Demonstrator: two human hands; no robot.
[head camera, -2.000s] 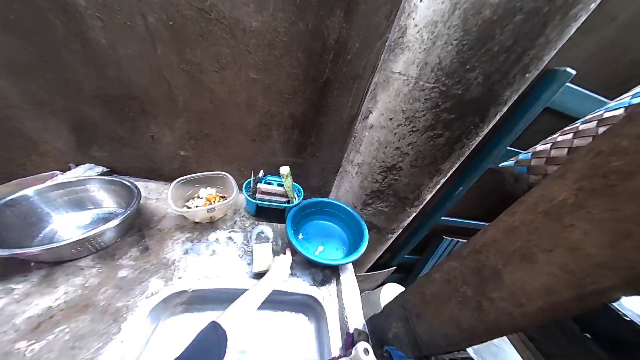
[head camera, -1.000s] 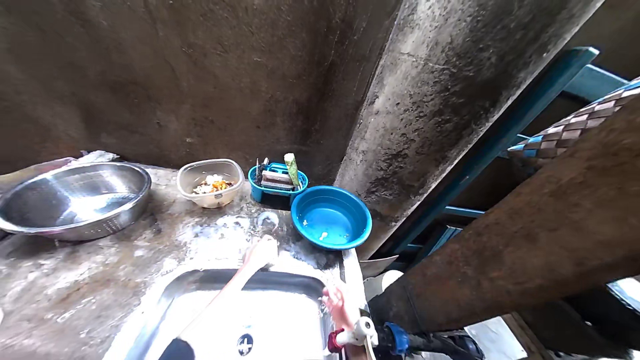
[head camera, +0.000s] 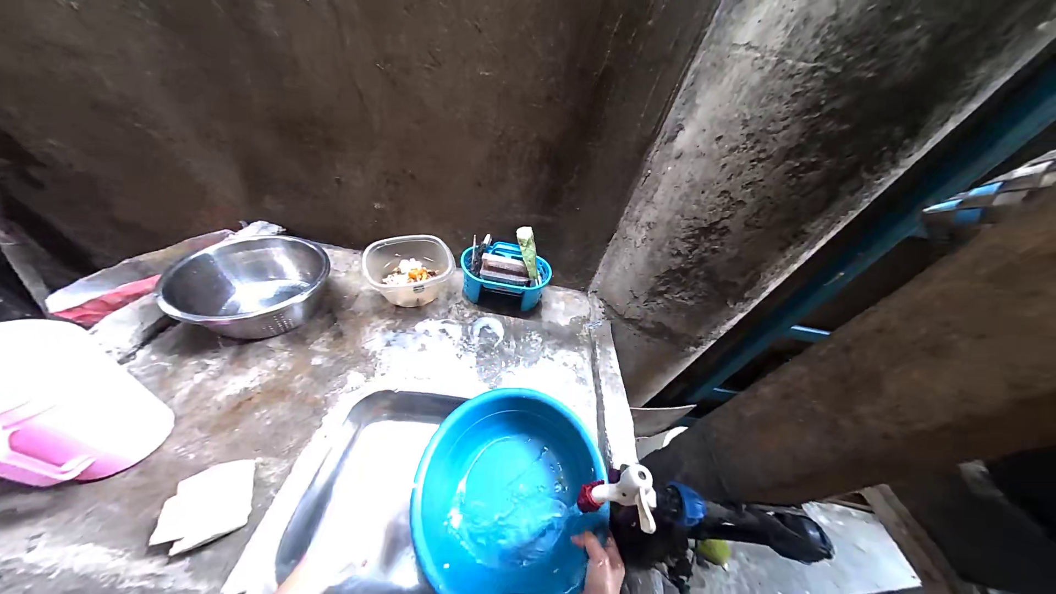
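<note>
A blue plastic basin (head camera: 511, 487) stands over the right part of the stainless steel sink (head camera: 363, 495). A white-handled tap (head camera: 631, 491) hangs over its right edge, and rippling water lies in the basin below the spout. My right hand (head camera: 602, 561) grips the basin's right rim near the tap, fingers on the inside. Of my left hand (head camera: 297, 577) only a sliver of skin shows at the bottom edge, left of the basin; its fingers are hidden and what it touches cannot be told.
On the concrete counter stand a steel bowl (head camera: 247, 285), a clear plastic container (head camera: 408, 268) with food scraps, a blue caddy (head camera: 506, 276) with sponges and brushes, a pink tub (head camera: 74, 412) and white folded pieces (head camera: 206, 505). A dark wall and a column rise behind.
The blue basin has moved from the counter's back right corner to the sink, under the tap. My right hand now holds its rim. My left hand has drawn back from the sink's far edge.
</note>
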